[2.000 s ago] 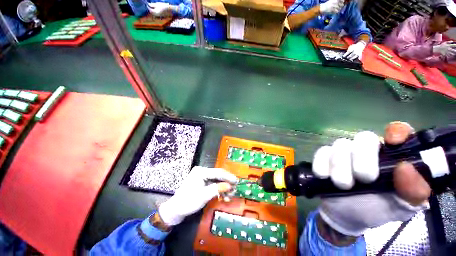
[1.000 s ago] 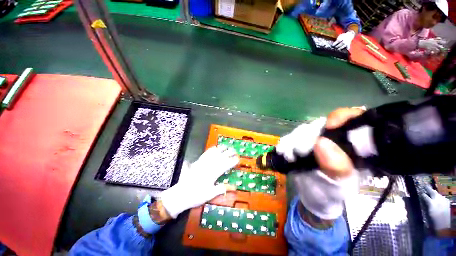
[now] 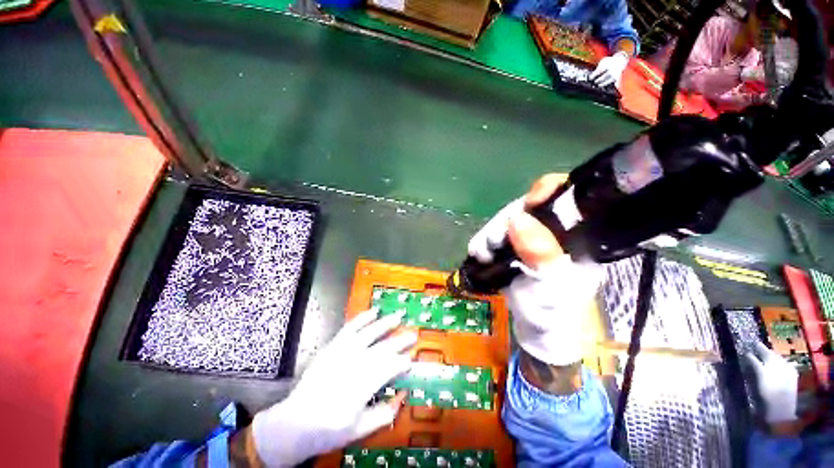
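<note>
An orange-brown fixture (image 3: 428, 344) holds three green circuit boards; the top board (image 3: 439, 312) lies under the driver's tip. My right hand (image 3: 549, 283), in a white glove with bare fingertips, is closed around a black electric screwdriver (image 3: 640, 192). Its tip is at the fixture's upper edge, by the top board; whether it touches is unclear. My left hand (image 3: 338, 393), gloved in white, lies with fingers spread over the fixture's left side, partly hiding the middle board. I see nothing held in it. The bottom board is cut off by the picture's edge.
A black screw tray (image 3: 229, 283) stands left of the fixture, with a red sheet (image 3: 64, 265) beyond it. A metal upright (image 3: 137, 91) rises behind. Ribbed silvery trays (image 3: 677, 384) and a black cord lie at right. Other workers' gloved hands show at right and across the bench.
The view has shifted. The screwdriver has swung to a steeper angle, with its tip now by the top board's upper edge. My left hand's fingers have spread and lie lower on the fixture.
</note>
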